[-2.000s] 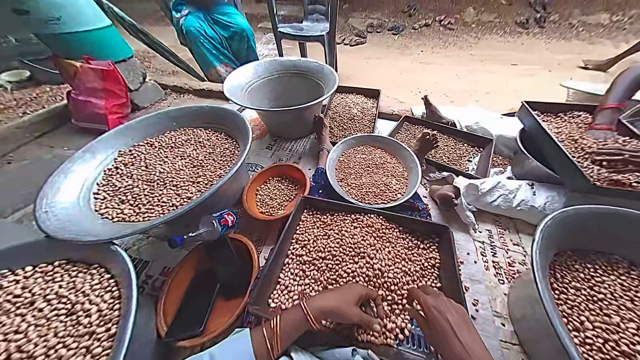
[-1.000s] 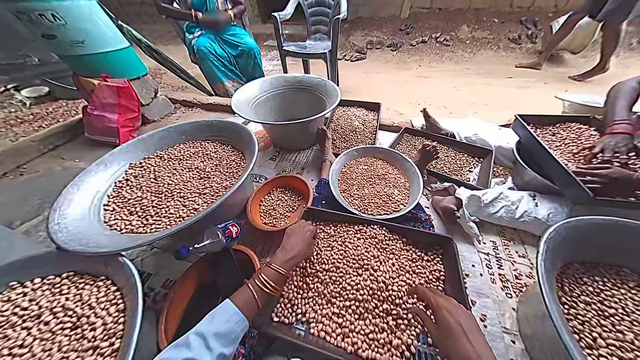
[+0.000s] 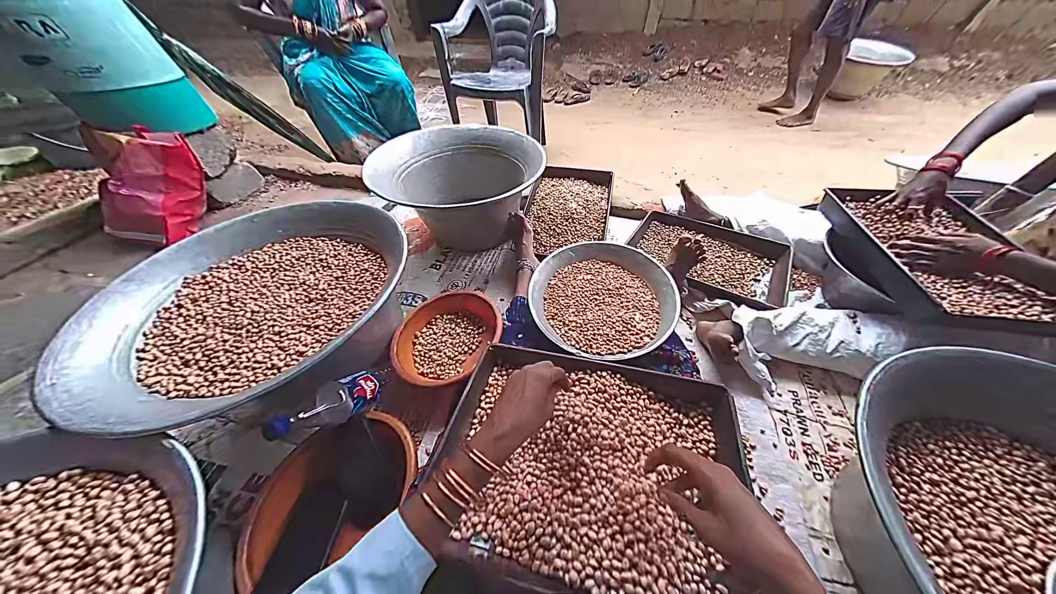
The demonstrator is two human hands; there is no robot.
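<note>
A dark rectangular tray (image 3: 730,412) full of small brown nuts or seeds (image 3: 602,462) lies in front of me. My left hand (image 3: 528,404), with several bangles on its wrist, is over the tray's far left part, fingers curled; whether it holds any nuts is hidden. Over the right part, my right hand (image 3: 701,487) has its fingers bent and apart, close to the nuts, with nothing visible in it. Just beyond the tray, a round metal basin (image 3: 672,309) of nuts rests near my feet. An orange bowl (image 3: 398,346) with paler nuts sits at its left.
Large metal basins of nuts stand at left (image 3: 74,363), lower left (image 3: 194,495) and right (image 3: 866,412). A plastic bottle (image 3: 330,403) lies by a brown bowl (image 3: 404,441) holding dark objects. A deep metal pot (image 3: 470,219) stands ahead. At right, another person's hands (image 3: 928,198) work over a tray.
Two seconds ago both my hands were close together low over the tray; my left hand has since moved to its far left part. The view has shifted somewhat.
</note>
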